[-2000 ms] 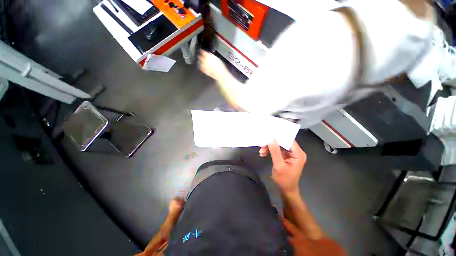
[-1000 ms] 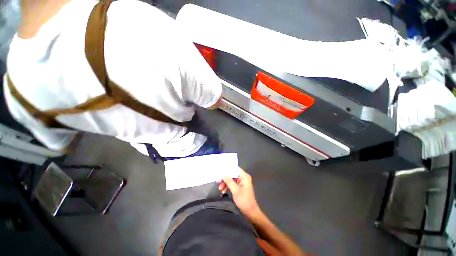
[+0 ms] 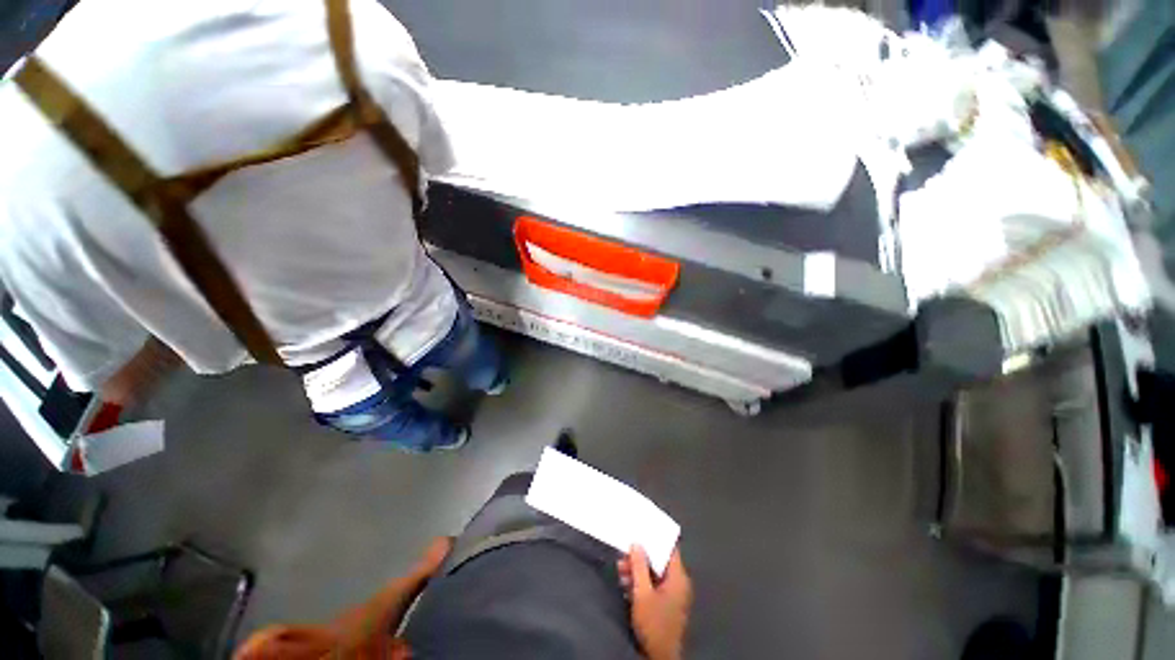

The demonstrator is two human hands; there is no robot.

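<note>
A white paper slip is in my right hand, pinched at its lower right corner between thumb and fingers. It slants down to the right over the grey floor, in front of my dark clothing. No writing on it can be made out. My left hand is low at my left side; it is small and partly hidden against the dark clothing, so its fingers cannot be made out.
A person in a white shirt with brown straps stands front left, beside the long machine with its orange tray. White fabric lies over the machine. White bundles are at right. A stool is lower left.
The view has swung right, towards the machine and bundles. The other person now stands upright with their back to me. The slip has moved lower and tilted, still in my right hand.
</note>
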